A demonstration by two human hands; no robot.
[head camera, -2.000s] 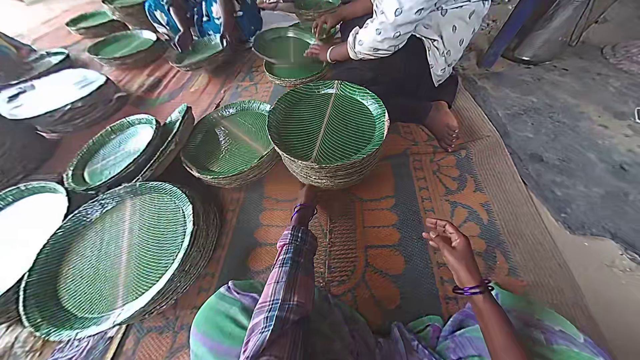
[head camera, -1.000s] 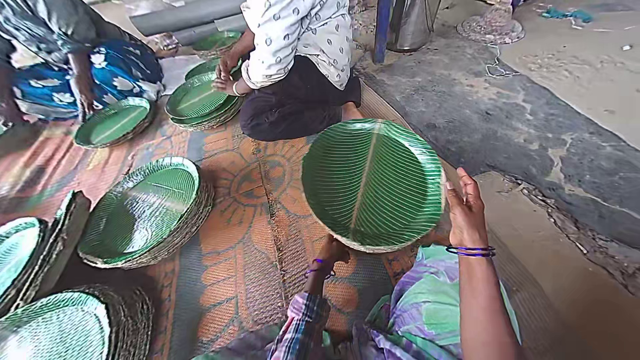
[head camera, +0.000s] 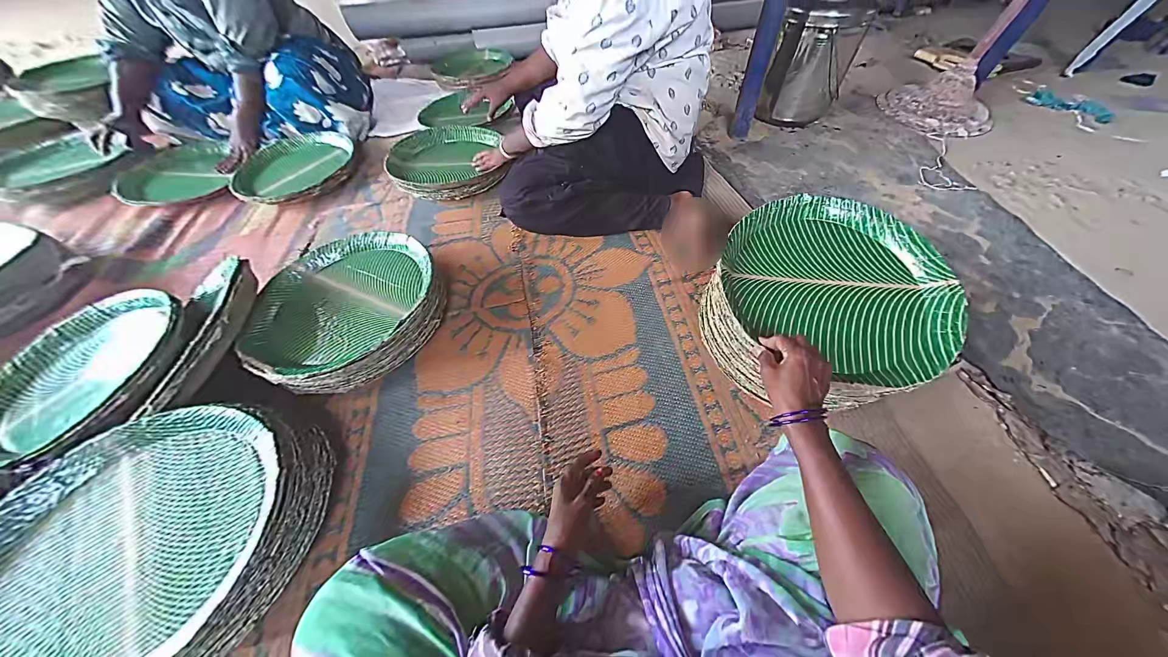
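Note:
A stack of round green leaf-patterned plates rests on the mat's right edge, its top plate lying askew over the others. My right hand is at the near edge of that stack, fingers curled at the rim; whether they grip the top plate is not clear. Over my lap, my left hand is raised with its fingers apart, holding nothing. Another stack of green plates sits on the mat left of centre. A larger stack fills the near left corner.
More plate stacks stand along the left side, one tilted. Ahead, a person in a white patterned shirt handles plates; a co-worker in blue patterned cloth does so at the far left. A metal can stands beside a blue post.
The stack that was held in front of me is now on the right, at the mat's edge. My left hand has come away from it, while my right hand is now at its rim.

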